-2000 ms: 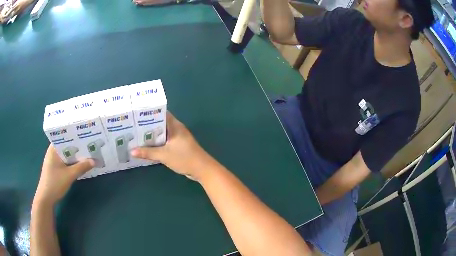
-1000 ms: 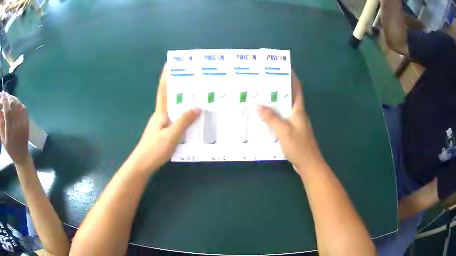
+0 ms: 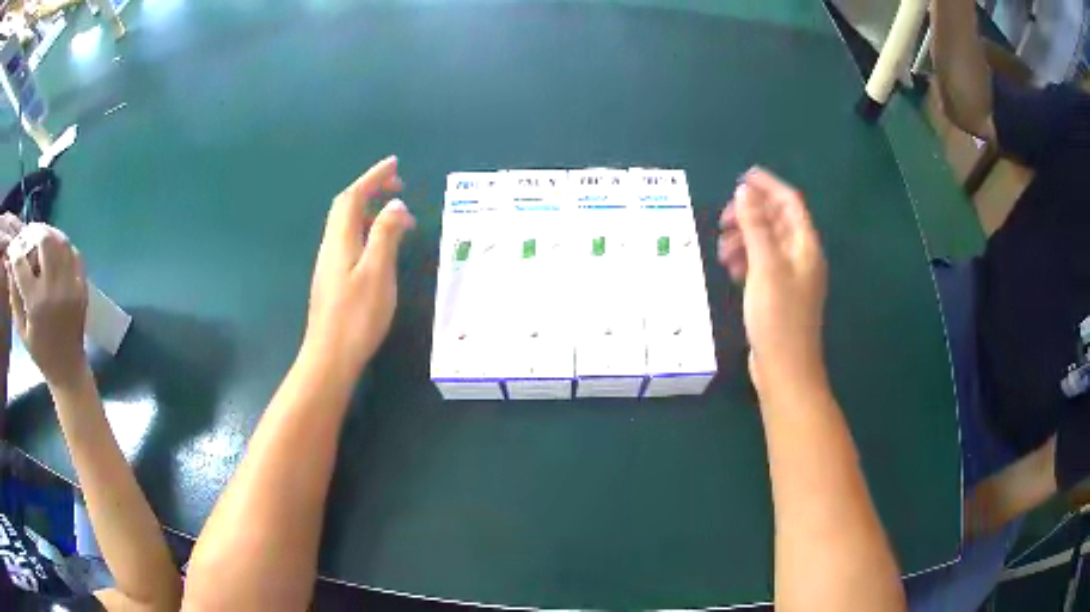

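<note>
A block of several white retail boxes (image 3: pixel 574 287) lies flat on the dark green table (image 3: pixel 574 478), side by side, with printed fronts up and the purple-blue end edges towards me. My left hand (image 3: pixel 359 263) is just left of the block, apart from it, fingers spread and empty. My right hand (image 3: pixel 779 269) is just right of the block, not touching it, fingers slightly curled and empty.
At the left edge, another person's hand (image 3: pixel 48 293) is beside a white box (image 3: pixel 108 320). A dark object and small white pieces lie beyond it. A person in a dark shirt (image 3: pixel 1046 275) sits at right, near a cream tube (image 3: pixel 896 54).
The block was tilted up in both hands, then held facing me; now it lies flat on the table. Both hands have let go and moved apart to its sides.
</note>
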